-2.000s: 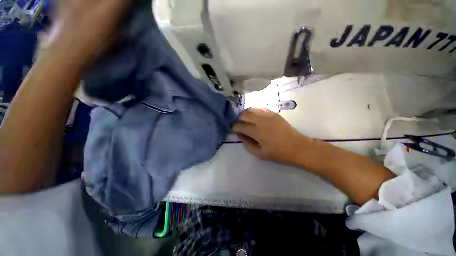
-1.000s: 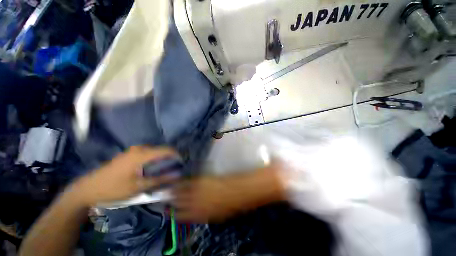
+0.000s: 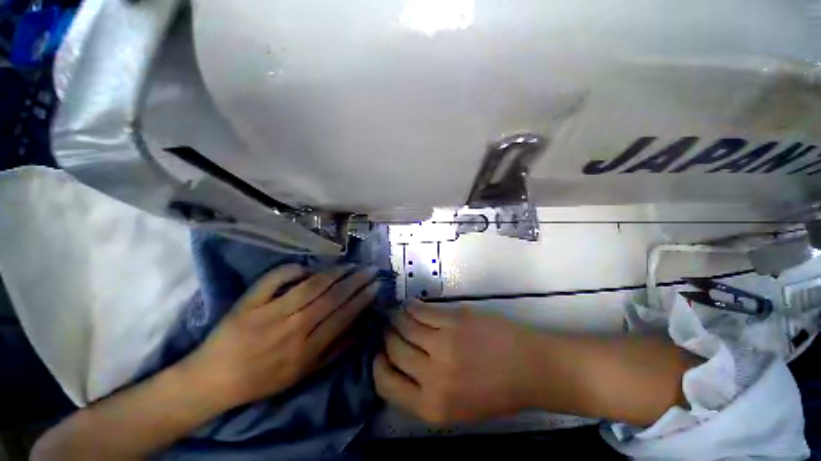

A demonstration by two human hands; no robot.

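Blue-grey cloth lies under both hands, its narrow upper edge running to the needle area at the left end of the machine head. Off-white cloth lies beside it on the left. My left hand presses on the grey cloth, fingers stretched toward the needle area. My right hand is curled at the cloth's right edge, its fingertips pinching the edge just below the needle plate. The needle and presser foot are mostly hidden behind the machine head and cloth.
The cream machine head marked "JAPAN" fills the upper view. Dark thread snips lie on the right, beside a pale bent rod. A slotted metal bracket is on the machine's front. Blue items show at the upper left.
Both hands have moved from the blurred cloth at the lower left up to the needle area and now hold the cloth there. The view is closer over the machine head.
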